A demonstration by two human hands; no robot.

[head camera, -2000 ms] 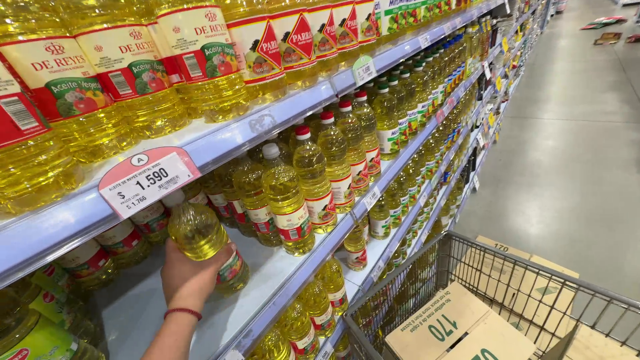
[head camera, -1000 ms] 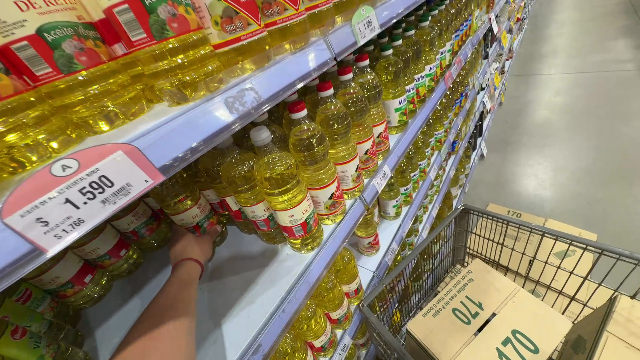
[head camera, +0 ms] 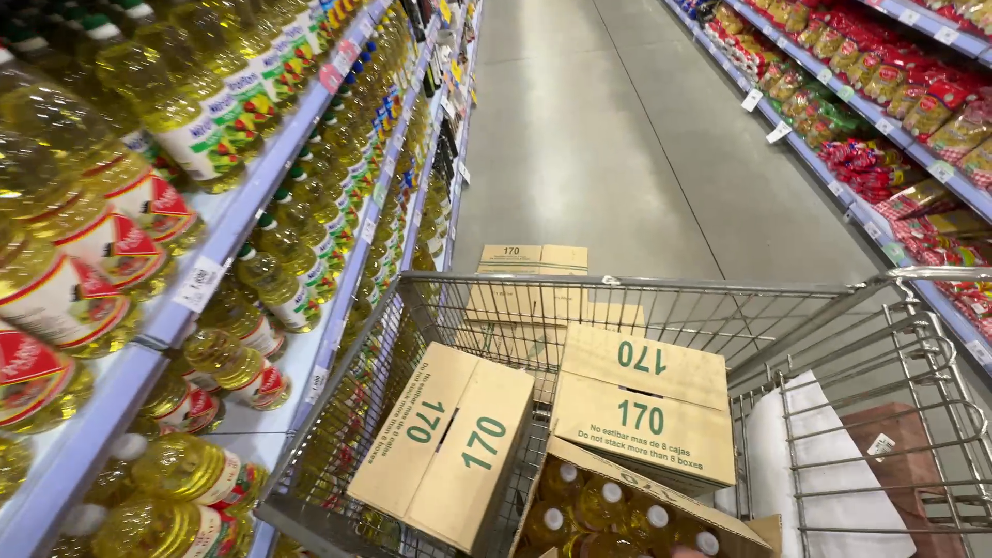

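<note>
At the bottom edge, a sliver of what looks like my right hand [head camera: 686, 552] shows by an opened cardboard box [head camera: 647, 474]; its grip is hidden. White-capped bottles of yellow oil [head camera: 601, 496] stand inside that box. Two closed cardboard boxes, one on the left [head camera: 484, 434] and one above the opened box [head camera: 643, 376], also lie in the wire shopping cart [head camera: 620, 285]. My left hand is out of view.
Shelves [head camera: 256, 182] of bottled oil line the left side, close to the cart. More cardboard boxes [head camera: 531, 267] are beyond the cart's far side. Shelves [head camera: 821, 74] of packaged food run along the right. A white sheet [head camera: 806, 465] and a reddish-brown object [head camera: 891, 457] lie at the cart's right.
The view has swung right, towards the cart and aisle. Earlier, a hand with a red wristband held an oil bottle at the left shelf; that hand is no longer seen there.
</note>
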